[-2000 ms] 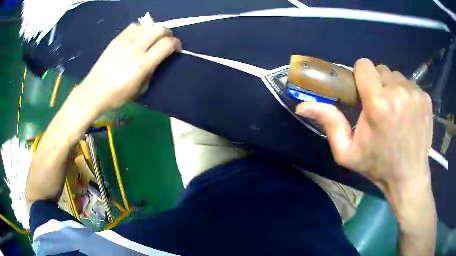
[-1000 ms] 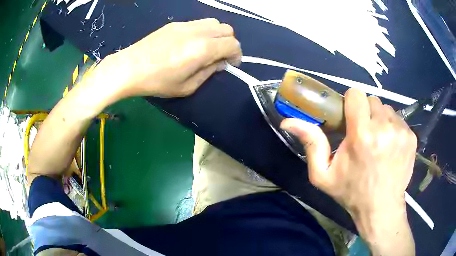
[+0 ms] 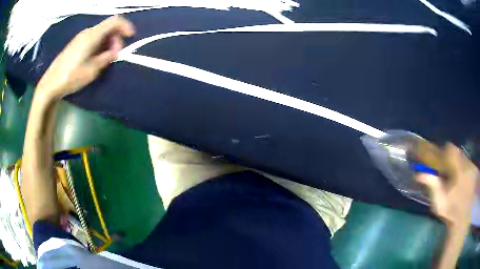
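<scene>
A long white fabric strip point(image 3: 263, 94) runs from my left hand down to the right, to the steam iron. It folds back at my left hand, and the other length runs right along the board's upper part. My left hand point(image 3: 87, 60) is at the strip's left end; its fingers are curled at the strip, but blur hides whether they pinch it. My right hand point(image 3: 455, 181) is blurred and holds the steam iron point(image 3: 392, 160) by its brown handle, near the board's right front. The iron's tip meets the strip.
The dark ironing board point(image 3: 221, 131) spans the view. A ragged pile of white strips point(image 3: 26, 26) lies at the upper left, another strip point(image 3: 446, 17) at the upper right. A yellow-framed stand point(image 3: 92, 194) is below my left arm, on the green floor.
The iron and my right hand have moved right, away from my left hand. My left hand has moved left. A longer, flat stretch of strip now shows between them. The view has also shifted.
</scene>
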